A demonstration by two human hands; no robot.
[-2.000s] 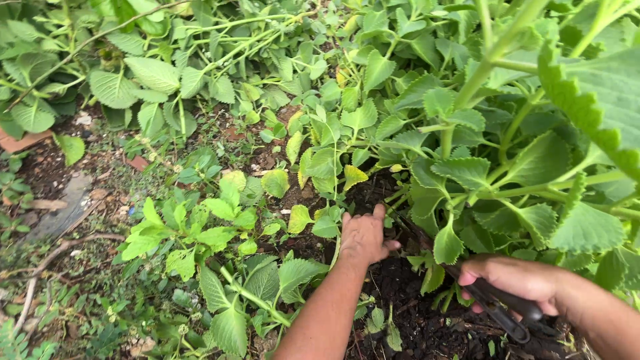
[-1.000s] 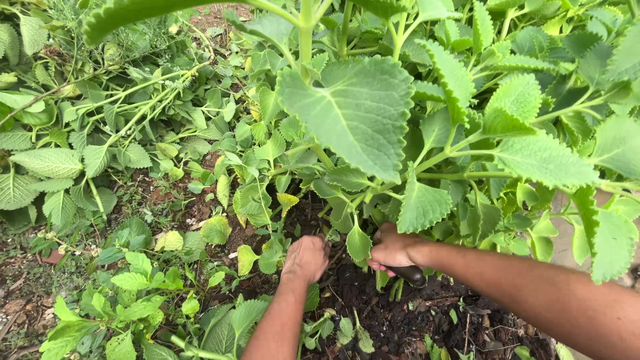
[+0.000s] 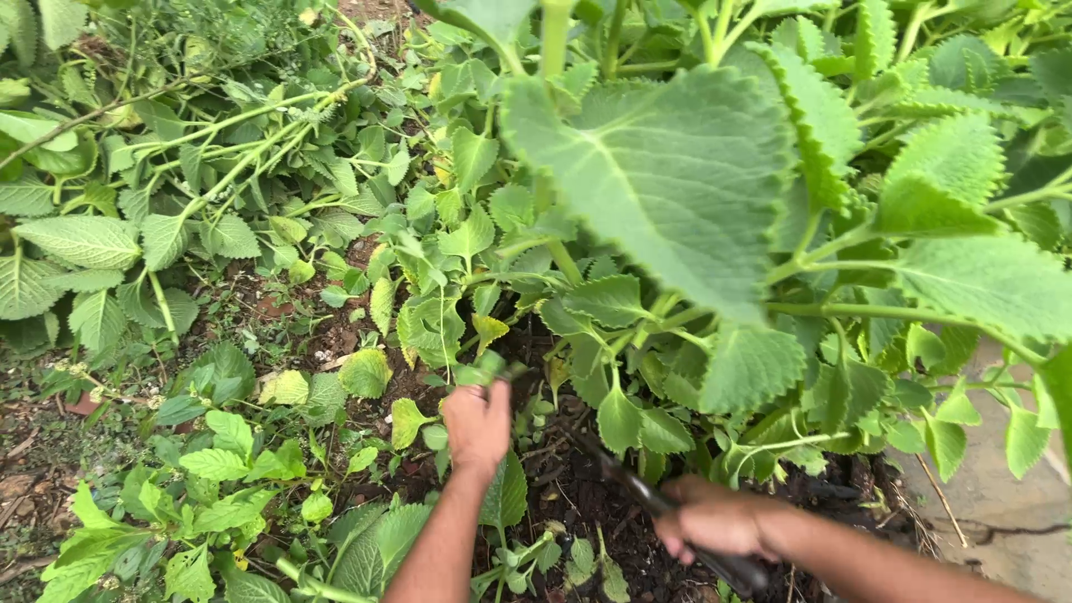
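Observation:
My left hand (image 3: 476, 423) is closed on a small green sprig (image 3: 492, 368), blurred at the fingertips, just above dark soil left of the big plant's base. Lower right, my right hand (image 3: 712, 519) grips the dark handles of a cutting tool (image 3: 641, 494), seemingly pruning shears or scissors, its blades pointing up and left toward the plant's base; whether the blades are apart cannot be told. Over both hands leans a leafy plant with thick, scalloped leaves (image 3: 653, 176). Small low leaves (image 3: 611, 578) stand in the soil below the hands.
Cut or fallen leafy stems (image 3: 243, 159) lie in a heap at the upper left. A bright green weed (image 3: 226, 502) grows at the lower left. Pale paving (image 3: 997, 494) borders the soil at the right. Stems of the large plant spread over the upper right.
The left hand has moved up and left, away from the plant's base, and a sprig now shows in it. The right hand has drawn back down with the tool, which shows more fully.

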